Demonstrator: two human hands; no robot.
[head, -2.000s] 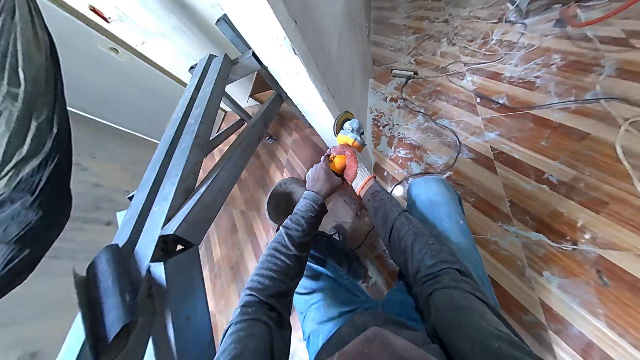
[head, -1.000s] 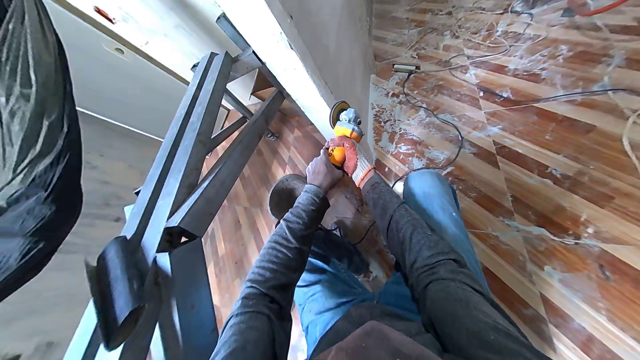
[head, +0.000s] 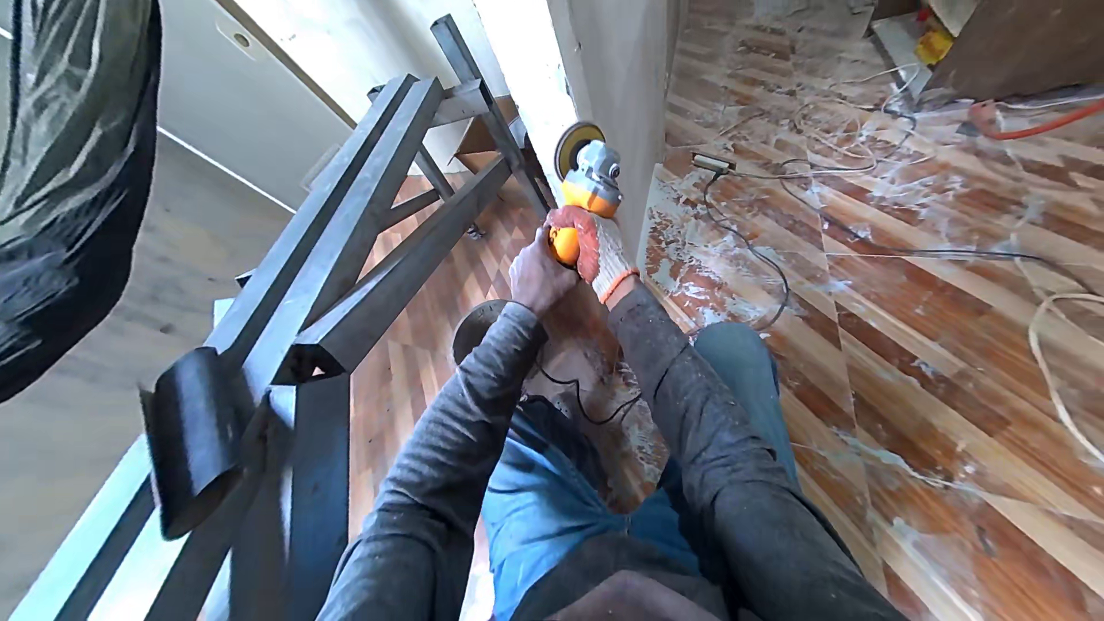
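Note:
An orange and grey angle grinder [head: 593, 185] is held at arm's length by both hands, its disc [head: 576, 147] beside the edge of a whitish wall end [head: 539, 65]. My left hand [head: 542, 274], bare, closes around the rear of the body. In an orange-and-white knit glove, my right hand [head: 591, 246] grips the body just behind the gear head. Whether the disc touches the wall or spins, I cannot tell. Left of the hands stands a welded frame of grey steel tubes [head: 332, 233].
A curved dark metal piece [head: 197, 440] rests on the frame. Power cords [head: 750, 246] and a power connector [head: 713, 162] lie on the dusty wood-patterned floor [head: 931, 362] at right. Dark fabric [head: 73, 172] hangs at upper left. A round dark object [head: 476, 328] is near my left forearm.

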